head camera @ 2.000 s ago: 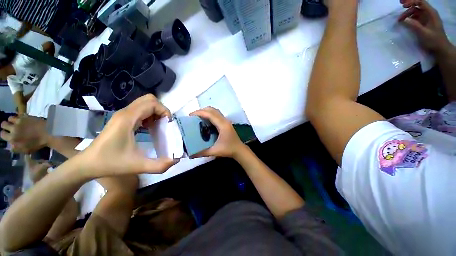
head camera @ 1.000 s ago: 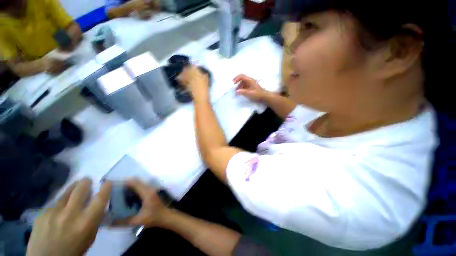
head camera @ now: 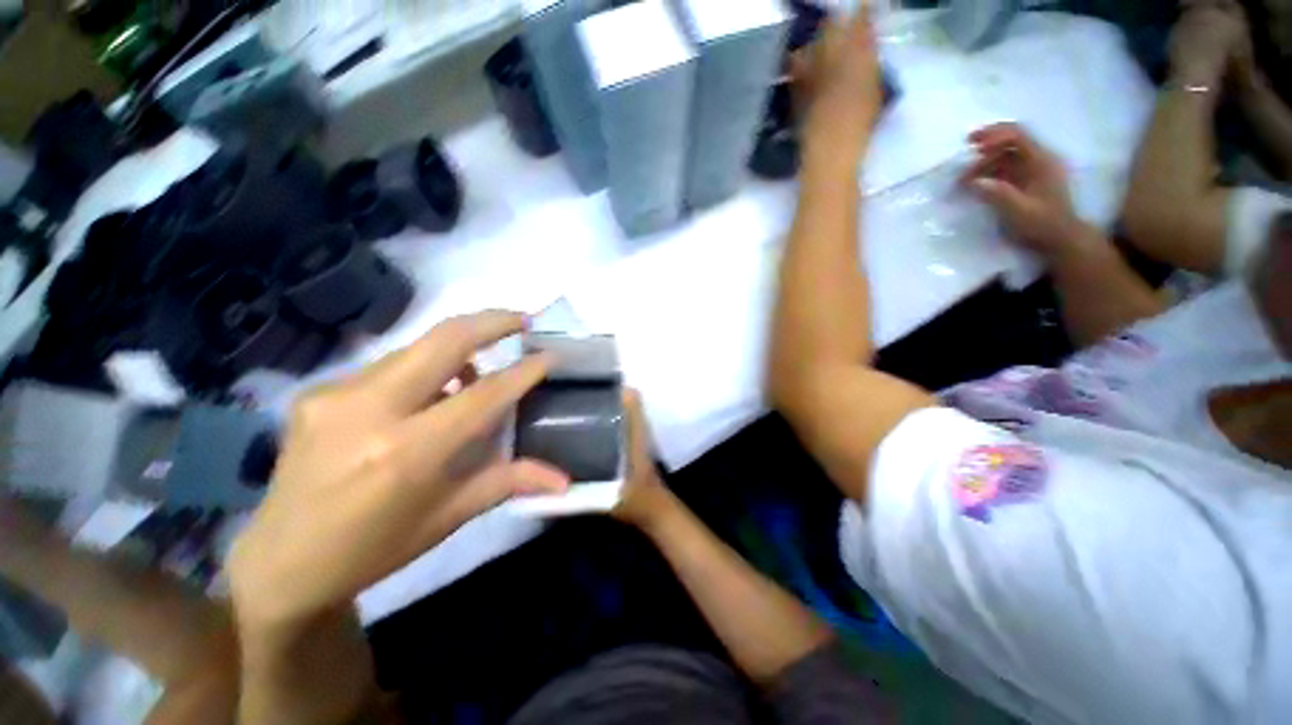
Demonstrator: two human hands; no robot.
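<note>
An open retail box is held in front of me with its open end facing the camera. A smooth dark grey housing shows inside it, below a pale flap. My left hand has its fingers and thumb at the left side of the box mouth. My right hand holds the box from the right and behind, and most of its fingers are hidden by the box.
Tall boxes stand at the back. Black cup-shaped housings are piled at the left. A neighbour's arm reaches over the table at the right. Another person's forearm and a grey-blue box are at lower left.
The view swung right and partly back. The box has turned so its open end and the dark housing inside now face the camera; my left hand stays at its left side.
</note>
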